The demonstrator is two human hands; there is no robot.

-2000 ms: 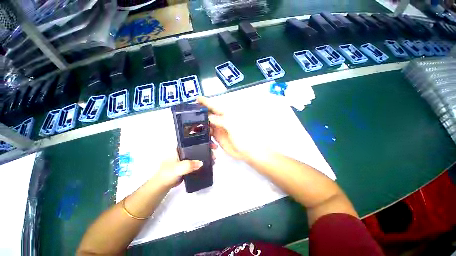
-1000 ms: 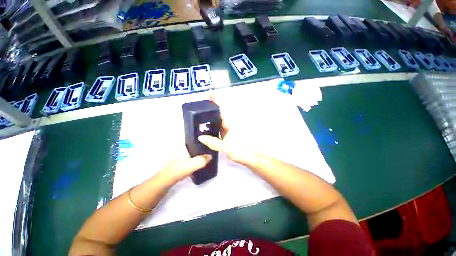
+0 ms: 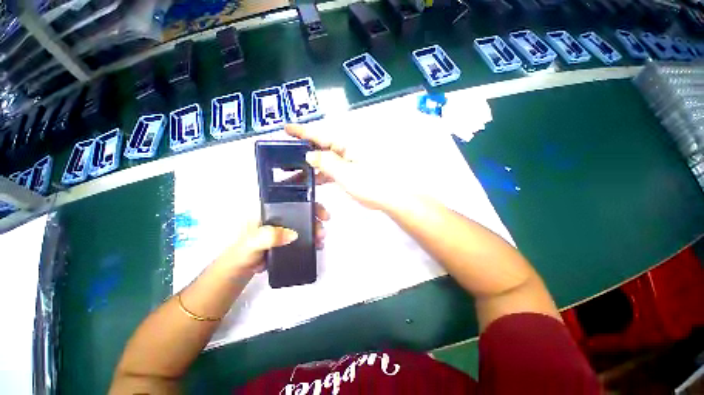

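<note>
A long black housing is held upright in view over the white sheet, with its squarish window near the far end. My left hand grips its lower half, thumb on the front face and fingertips showing at the right edge. My right hand is at the upper right edge, thumb on the frame beside the window and a finger reaching past the far end. Something pale shows in the window; I cannot tell if it is a part or the sheet seen through.
Light housings stand in a row beyond the pale edge strip, with black housings behind. Blue film and white scrap lie at the sheet's far right. Ribbed clear trays are at right, a red bin below.
The housing has moved slightly left and turned so its window face shows more fully. My right thumb has moved from below the window to its upper right edge. The camera view has shifted.
</note>
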